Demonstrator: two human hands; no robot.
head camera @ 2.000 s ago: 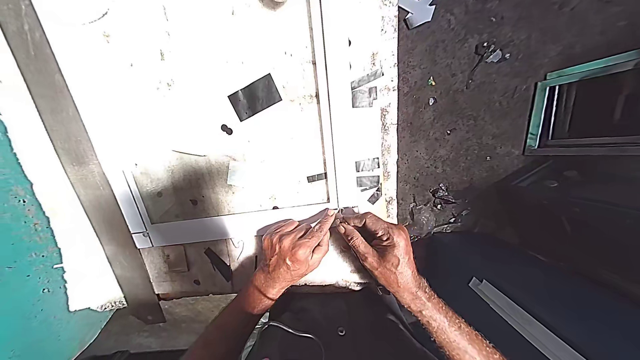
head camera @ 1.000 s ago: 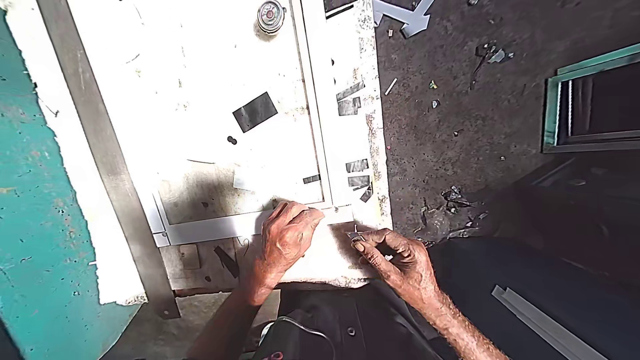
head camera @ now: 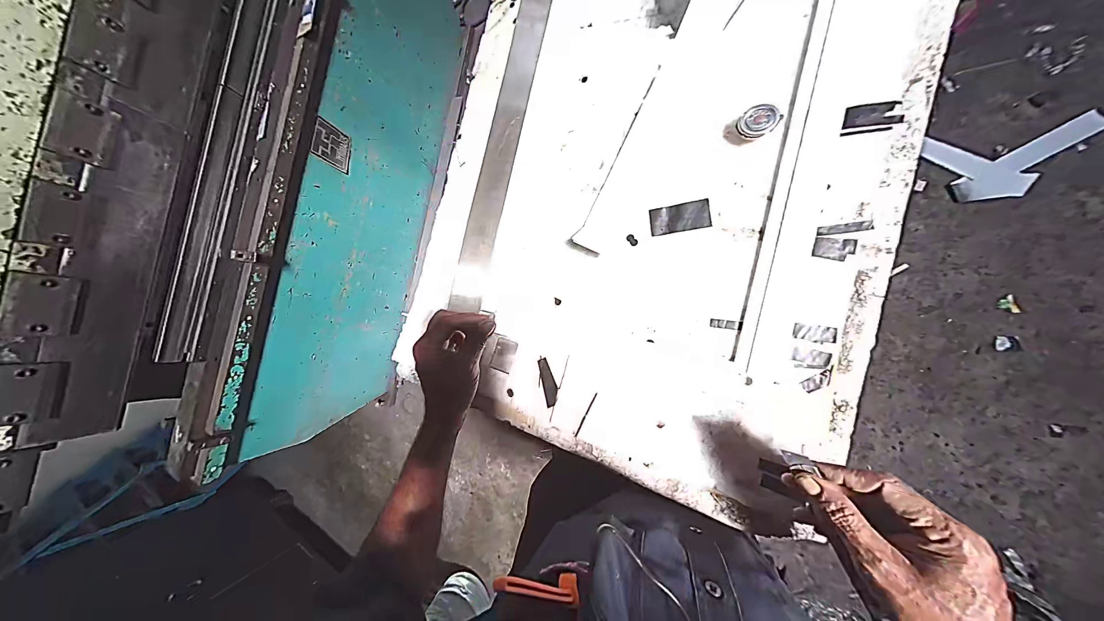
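Observation:
My left hand [head camera: 453, 349] is at the near left part of the white worktable, its fingers curled at the near end of a long flat metal bar [head camera: 504, 142]; glare hides whether it grips the bar. My right hand [head camera: 897, 526] is at the table's near right corner, with a small thin metal piece [head camera: 798, 463] pinched between thumb and fingers. Between the hands and beyond them lies a pale frame, its right-hand strip [head camera: 789, 172] showing and much of the rest washed out by sunlight. A dark rectangular piece [head camera: 680, 217] lies on the tabletop.
A round tin [head camera: 759, 121] stands on the table, and small dark strips [head camera: 815, 332] lie along its right edge. A turquoise machine panel [head camera: 362, 216] is at the left. A white arrow-shaped offcut [head camera: 996, 168] lies on the floor at the right.
The view has swung left. My left hand has left the frame's near corner and moved left to the metal bar's end. My right hand has moved away from the frame corner with a small piece.

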